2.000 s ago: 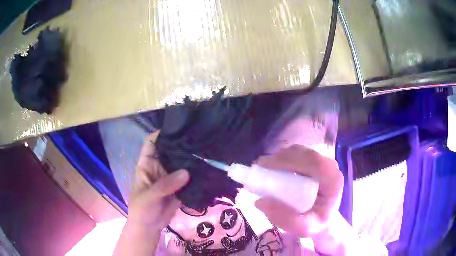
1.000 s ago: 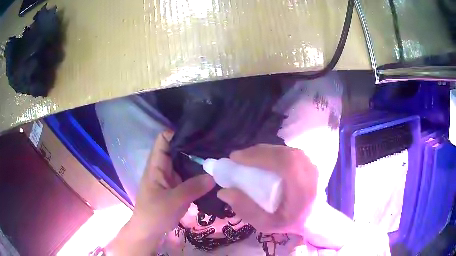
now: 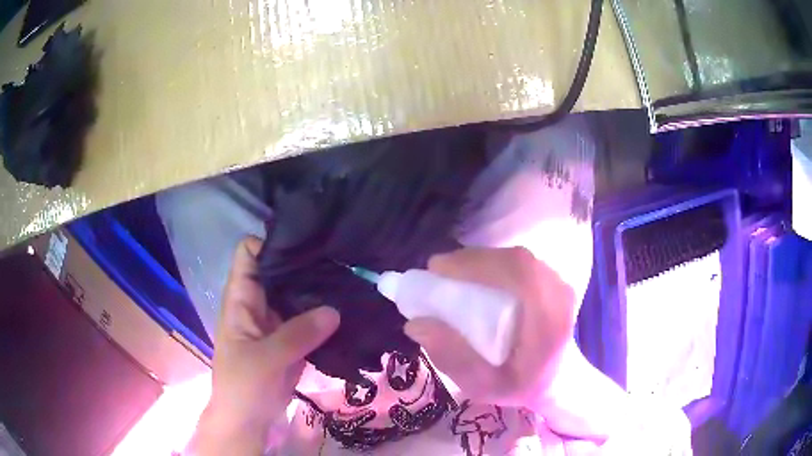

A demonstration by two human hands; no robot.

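Note:
A fanned bunch of dark cut pieces lies over my lap, its far edge near the table edge. My left hand holds the bunch at its near left side, thumb on top and fingers at the left edge. My right hand is closed round a white glue bottle. The bottle's thin greenish needle tip points left, at or just above the surface of the bunch; I cannot tell if it touches. Another black ragged clump lies on the table at the far left.
The tan shiny table spans the top. A black cable curves along its right part. A blue tub with a dark comb-like row and white area stands at right. A cardboard box is below at left; a dark flat object is top left.
The bottle has moved left from two seconds ago, then slightly right again in the last second. My left thumb has shifted back left and more of the bunch shows. The whole view has shifted slightly.

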